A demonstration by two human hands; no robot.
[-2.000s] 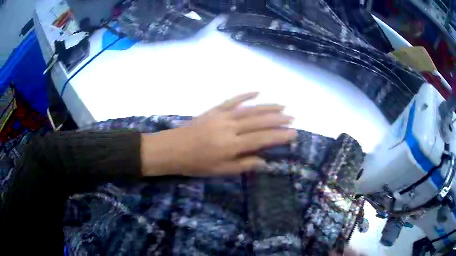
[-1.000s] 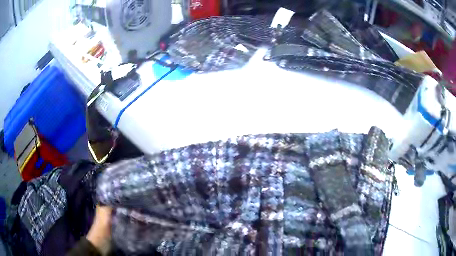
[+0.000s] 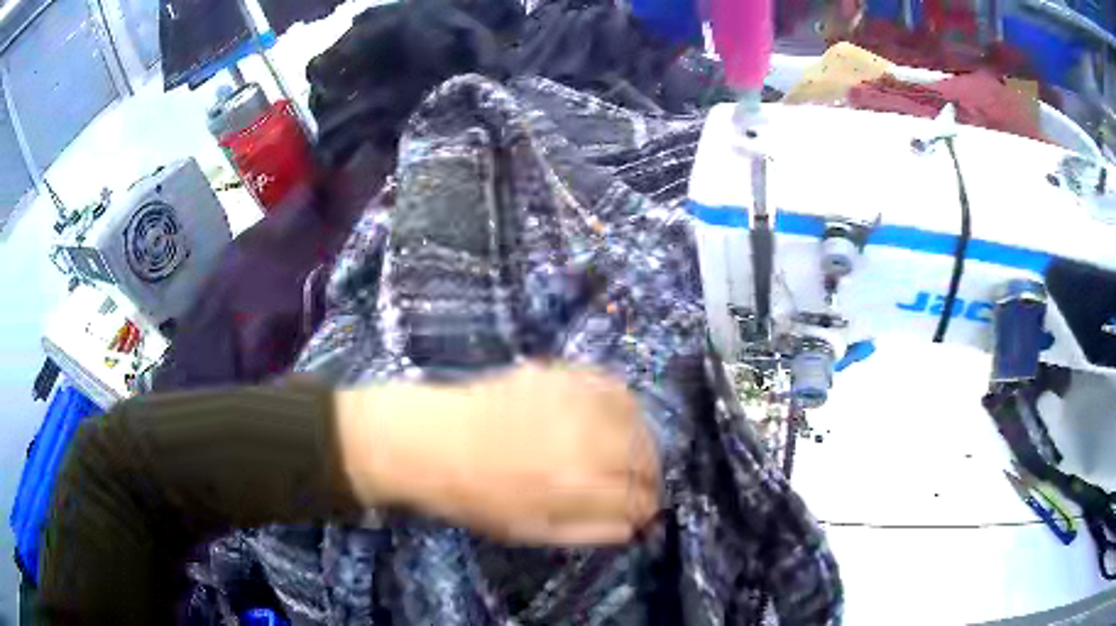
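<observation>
The plaid jacket piece [image 3: 447, 245] lies bunched and raised in front of me, left of the white sewing machine head [image 3: 844, 275]. Its right edge runs beside the needle and presser foot area [image 3: 771, 361]; whether the foot is down on it, I cannot tell. My left hand [image 3: 526, 452], slightly blurred, reaches in from the left with fingers curled into the cloth near the middle. Its fingertips are hidden in the folds. Smooth dark purple cloth [image 3: 251, 294] spreads at the left of the plaid. My right hand is not in view.
A grey box with a round fan grille [image 3: 153, 239] and a red container [image 3: 272, 159] stand at far left. Dark pieces [image 3: 404, 55] lie along the back. A pink item [image 3: 740, 43] is above the machine. Small snips [image 3: 1043, 508] lie on the right of the bed.
The view has swung right, showing more machine. The plaid cloth, spread flat before, is now bunched up higher. My left hand has moved from the cloth's left end to its middle.
</observation>
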